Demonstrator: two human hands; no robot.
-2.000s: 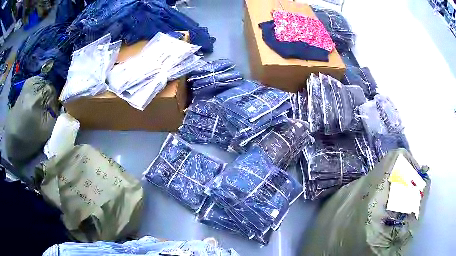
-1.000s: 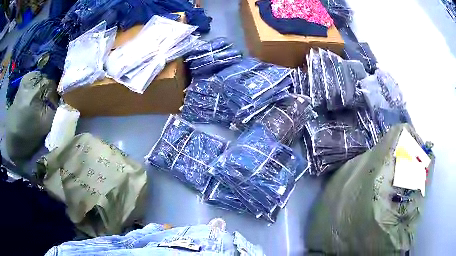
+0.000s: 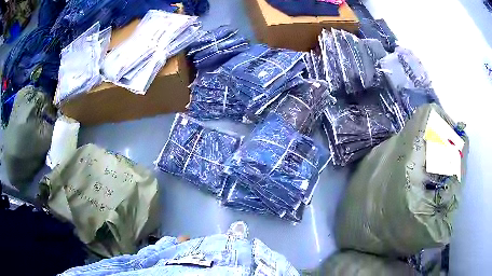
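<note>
Neither of my hands can be made out. A small skin-toned patch shows at the edge of my light-blue denim jacket (image 3: pixel 216 256), too small to identify. Nearest in front lie tied bundles of dark blue garments in clear poly bags: a flat one with crossed white ties (image 3: pixel 197 153) at the left, touching a thicker stack (image 3: pixel 278 164) that lies slanted at the right. Behind them are more blue bundles (image 3: pixel 264 67), a brownish-dark bundle (image 3: pixel 302 108) and black bagged stacks (image 3: pixel 361 126), some standing on edge (image 3: pixel 348 62).
Pale bagged garments (image 3: pixel 151 51) lie on a carton (image 3: pixel 129 102) at the left. A written-on olive sack (image 3: pixel 108 188) and another sack (image 3: pixel 27 135) stand left. A full sack with papers (image 3: pixel 388 188) stands right, another sack below it. A second carton (image 3: pixel 302 32) is at the back.
The view has tilted down, so the bundles and cartons sit higher in the picture. More of my jacket and of the right sack shows, with another sack below it. The bundles keep their places.
</note>
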